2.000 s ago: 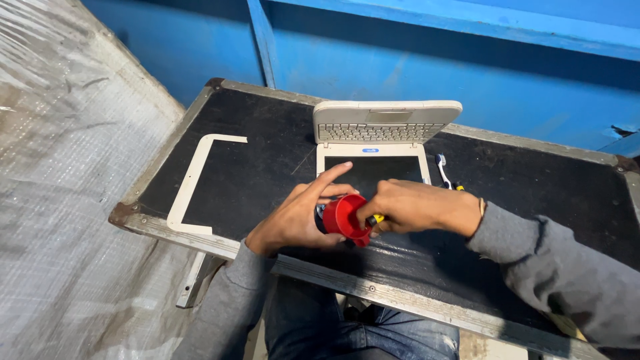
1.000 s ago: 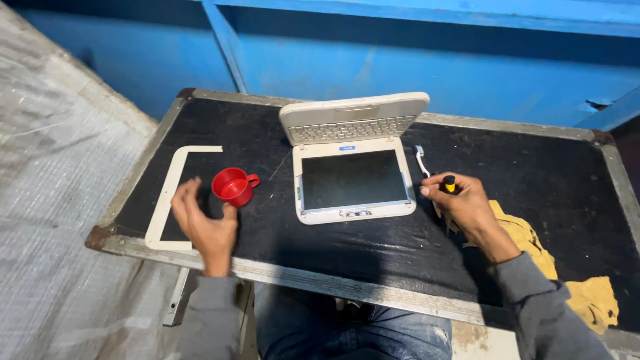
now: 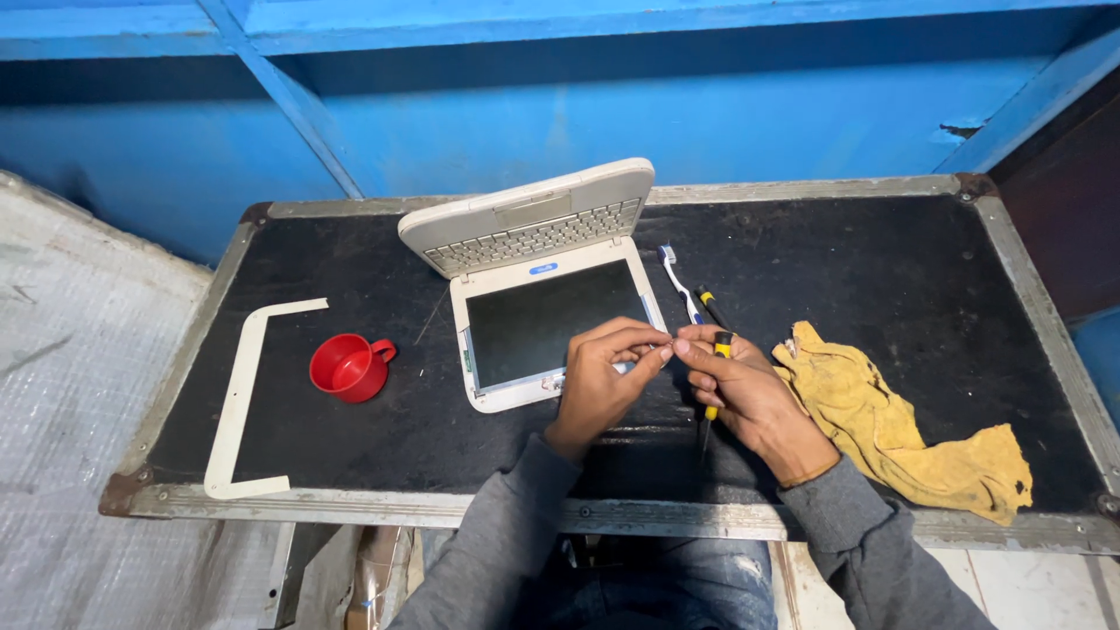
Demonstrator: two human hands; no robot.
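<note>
A small white laptop (image 3: 542, 241) lies opened wide, its dark screen (image 3: 547, 324) flat on the table and its keyboard half tilted up behind. Over the screen's lower right corner, the fingertips of my left hand (image 3: 605, 376) meet those of my right hand (image 3: 739, 385); something tiny seems pinched there, too small to make out. My right hand also holds a yellow and black screwdriver (image 3: 722, 344), its shaft pointing down below the palm. The red cup (image 3: 350, 367) stands left of the laptop, touched by neither hand.
On the black table's left lies a white plastic bezel piece (image 3: 236, 394). A toothbrush (image 3: 678, 284) and another black and yellow handle (image 3: 710, 306) lie right of the laptop. Farther right is a crumpled yellow cloth (image 3: 875, 420). Metal edging (image 3: 665, 518) borders the table.
Two seconds ago my left hand held the red cup; one second ago it stood on the table beside that hand. Since then both hands have come together over the laptop's lower right corner.
</note>
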